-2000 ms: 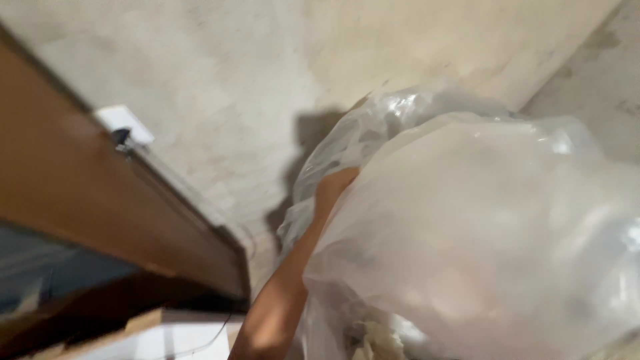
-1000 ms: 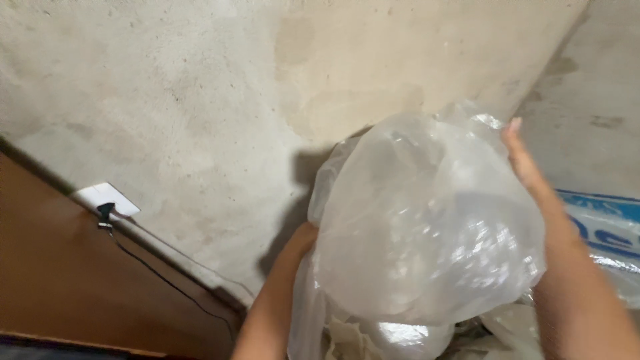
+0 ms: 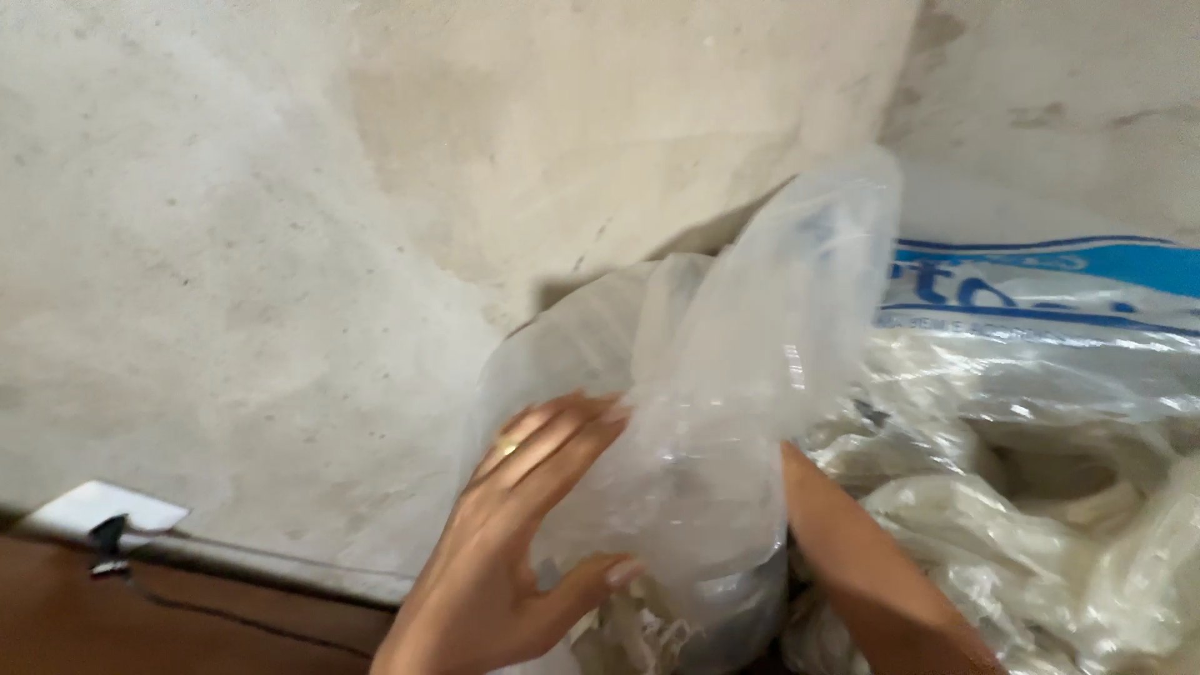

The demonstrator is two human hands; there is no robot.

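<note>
A translucent plastic bag (image 3: 731,375) stands loosely crumpled against the wall, its top drooping upward to the right. My left hand (image 3: 525,516), with a ring on one finger, lies against the bag's near left side, fingers and thumb apart. My right hand is hidden behind the bag; only the right forearm (image 3: 872,562) shows, reaching in from the lower right. Whether that hand grips the plastic cannot be seen. Whitish, ragged material (image 3: 637,633) shows below my left hand.
A clear plastic package with blue print (image 3: 1050,291) lies at the right, above more crumpled clear plastic (image 3: 1031,553). At the lower left, a black plug with a cord sits in a white wall outlet (image 3: 150,511), beside a brown wooden surface (image 3: 216,609). A bare plastered wall (image 3: 281,234) rises behind.
The bag, puffed out and rounded before, is now lower and slacker. My left hand has come into full view on its near side; my right hand has gone from the bag's right edge to behind it.
</note>
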